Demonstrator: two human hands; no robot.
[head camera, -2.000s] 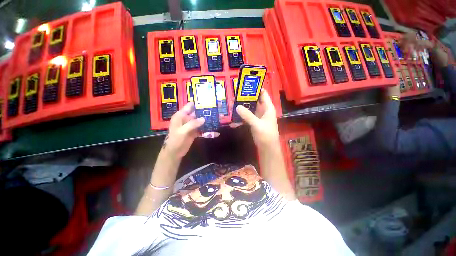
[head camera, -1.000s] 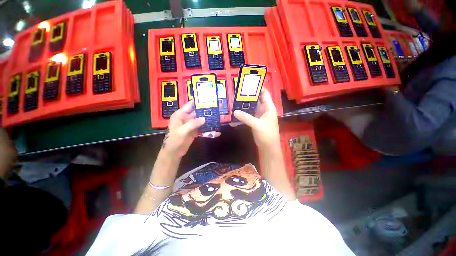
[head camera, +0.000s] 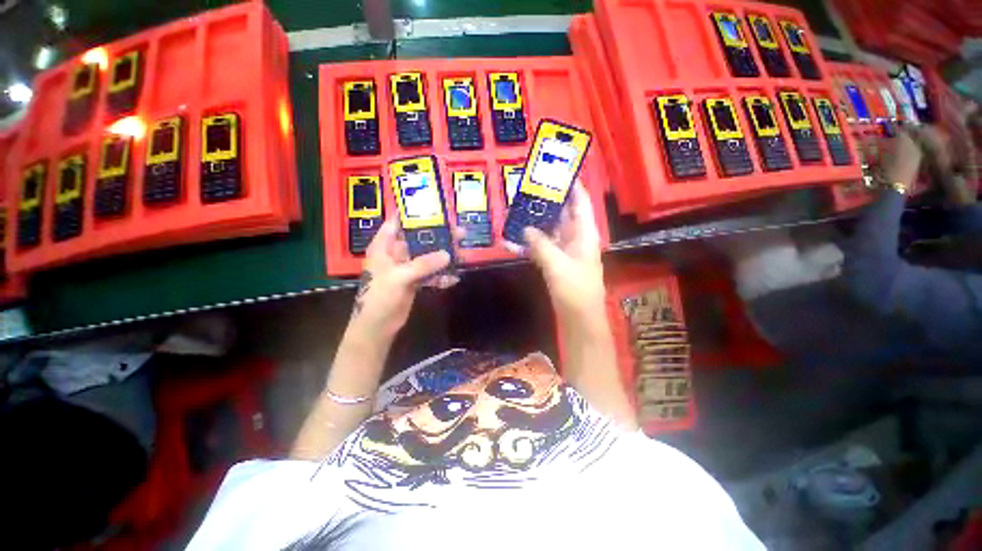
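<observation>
My left hand (head camera: 396, 264) holds a keypad mobile phone (head camera: 421, 209) upright, its screen lit white with some dark marks, my thumb on its lower keys. My right hand (head camera: 567, 239) holds a second keypad phone (head camera: 547, 178), tilted to the right, its screen lit white with a dark mark, my thumb at its lower end. Both phones are above the front row of a red phone tray (head camera: 559, 90). In that tray several black and yellow phones sit in pockets, some with lit screens. The back right pocket is empty.
A stack of red trays with phones (head camera: 278, 129) stands at the left, another (head camera: 619, 161) at the right. They lie on a green bench (head camera: 194, 274). A red bin of brownish pieces (head camera: 659, 355) is below the edge. Another person's arm (head camera: 888, 231) is at the right.
The left phone has moved slightly left, the right phone slightly up and more tilted. Both screens now show dark marks on white. The other person's hands have come back into view at the right.
</observation>
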